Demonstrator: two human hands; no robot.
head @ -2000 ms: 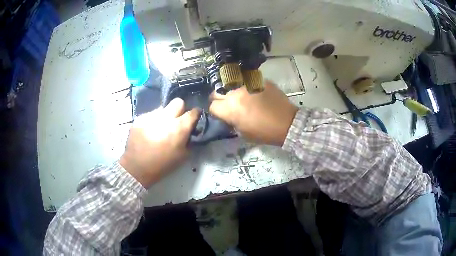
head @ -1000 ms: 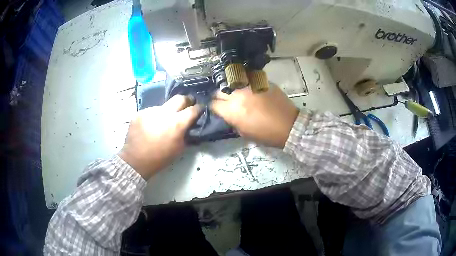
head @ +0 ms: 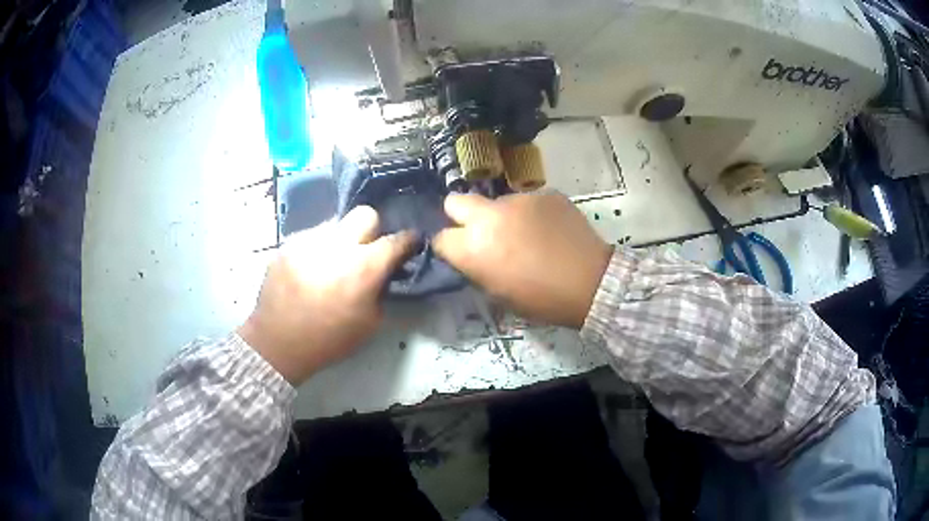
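A dark garment piece (head: 413, 216) lies bunched at the presser foot area (head: 392, 163) of the cream sewing machine (head: 601, 51). My left hand (head: 321, 285) grips its left side, thumb and fingertips on the cloth. My right hand (head: 530, 249) grips its right side just below the brass knurled knobs (head: 481, 156). The fingertips of both hands are near each other, with a fold of cloth between them. The needle itself cannot be made out.
A translucent blue guard (head: 284, 102) stands left of the needle area. Blue-handled scissors (head: 752, 256) lie right of my right forearm. A tool with a yellow-green handle (head: 852, 221) lies at the far right. The worn table's chipped front edge (head: 438, 399) runs below my hands.
My right hand has moved slightly down and right, away from the brass knobs. The cloth between my hands has shifted a little. The scissors' handles show more fully than two seconds ago.
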